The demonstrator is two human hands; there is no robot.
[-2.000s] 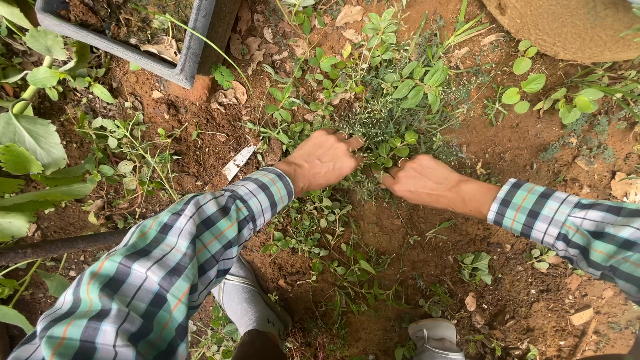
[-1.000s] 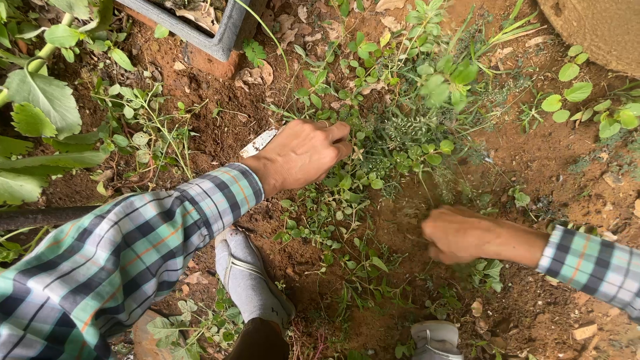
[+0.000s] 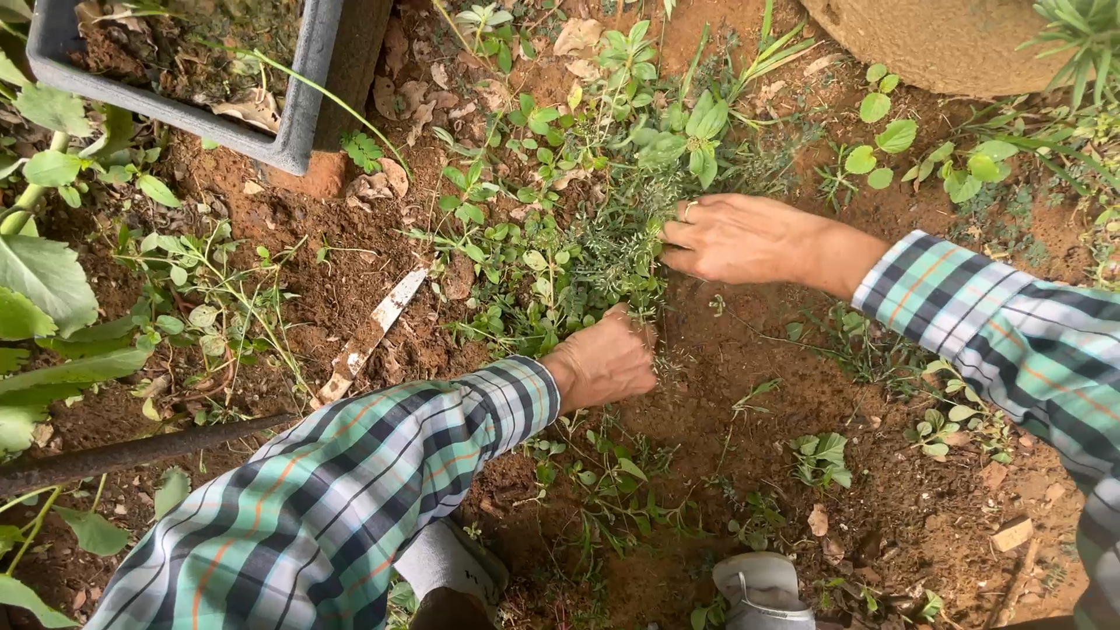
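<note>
My left hand [image 3: 608, 360] is closed on stems of low green weeds, at the near edge of a weed patch [image 3: 542, 262] growing in reddish-brown soil. To its upper right, my right hand [image 3: 731, 238], with a ring on one finger, has its fingertips in the greyish-green, fine-leaved weeds [image 3: 626, 236]; the leaves hide the tips, so its hold cannot be made out. A soil-smeared flat metal blade [image 3: 389, 306] lies on the ground left of the patch, its lower end by my left sleeve.
A grey rectangular planter [image 3: 297, 96] stands upper left, beside a brick [image 3: 311, 175]. A large round tan pot [image 3: 927, 44] is at upper right. A dark rod [image 3: 140, 451] and broad-leaved plants [image 3: 44, 280] are at left. My feet in grey socks [image 3: 451, 560] are at the bottom.
My right hand has moved from the bare soil at right up to the weeds. My left hand has moved down and right, to the near edge of the patch.
</note>
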